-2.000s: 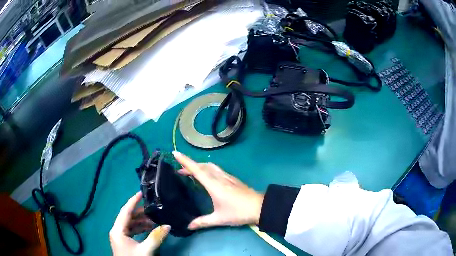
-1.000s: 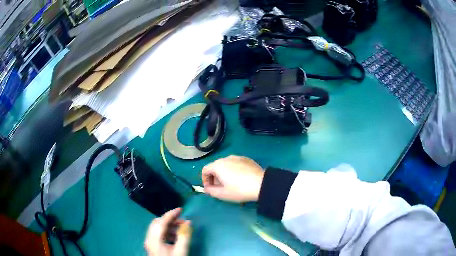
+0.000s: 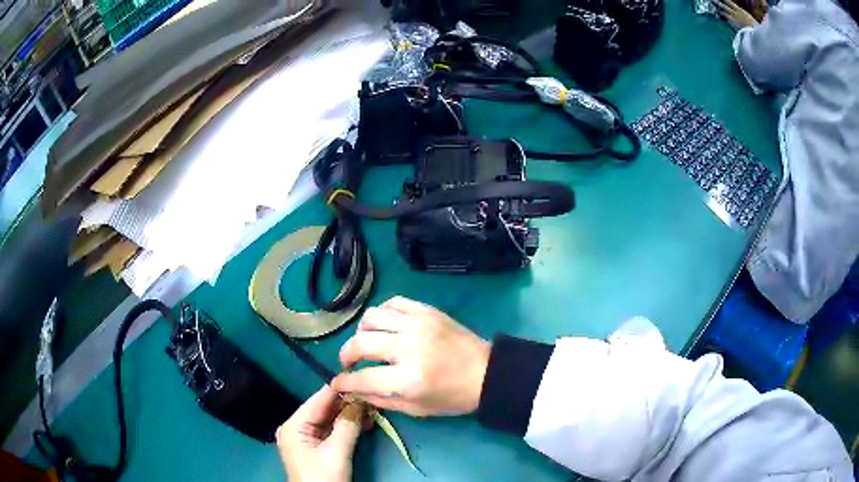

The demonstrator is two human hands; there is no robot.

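Observation:
My left hand (image 3: 320, 435) and my right hand (image 3: 414, 362) meet at the fingertips near the bottom centre, pinching a black adhesive strip (image 3: 306, 358) that runs from the tape roll (image 3: 267, 299). A pale yellow release liner (image 3: 399, 441) hangs from the fingers. The exact grip is partly hidden by the fingers. A black electrical unit (image 3: 235, 381) lies just left of my left hand, its wired end pointing up and left, untouched by my right hand.
More black units (image 3: 466, 226) with a looped cord (image 3: 344, 235) lie beyond the roll. Cardboard and paper sheets (image 3: 235, 141) are at the back left. A patterned small-parts sheet (image 3: 706, 155) lies right, beside a coworker's grey sleeve (image 3: 810, 160). A blue crate (image 3: 753, 329) stands below the bench edge.
My hands have left the unit, which now lies on the bench. They have come together on the strip from the roll. The view has shifted, showing more of the coworker.

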